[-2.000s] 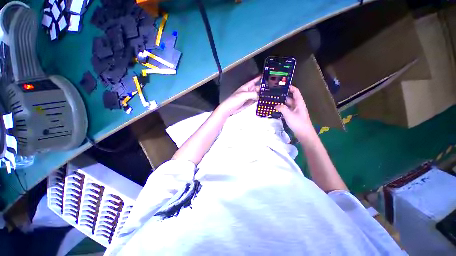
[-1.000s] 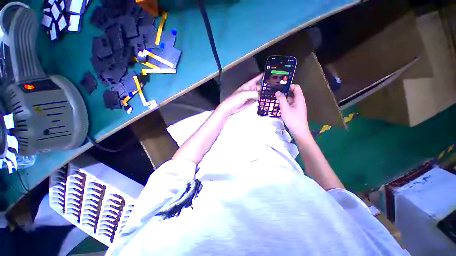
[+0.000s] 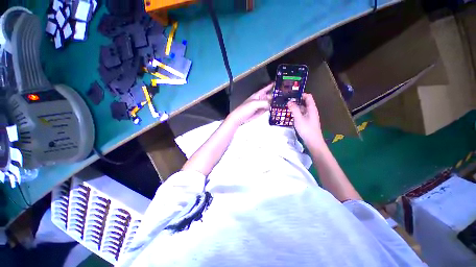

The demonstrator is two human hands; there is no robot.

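Observation:
A black smartphone [image 3: 288,94] with a lit screen and keyboard is held upright over the wearer's lap, past the bench's front edge. My left hand [image 3: 254,106] holds the phone's left side, its fingers partly hidden behind it. My right hand [image 3: 307,116] is at the phone's lower right side, with the thumb over the keyboard. Both hands are bare.
The green bench [image 3: 261,39] bears a heap of dark parts [image 3: 122,49], yellow-and-white strips [image 3: 169,70], black-and-white pieces [image 3: 79,20], a grey tape dispenser [image 3: 57,125] and an orange block [image 3: 167,4]. A white tray [image 3: 96,208] and cardboard boxes [image 3: 436,99] stand lower.
The right thumb has shifted over the keyboard. The view has tilted slightly, so the bench things and phone sit a little lower. Both hands have stayed on the phone.

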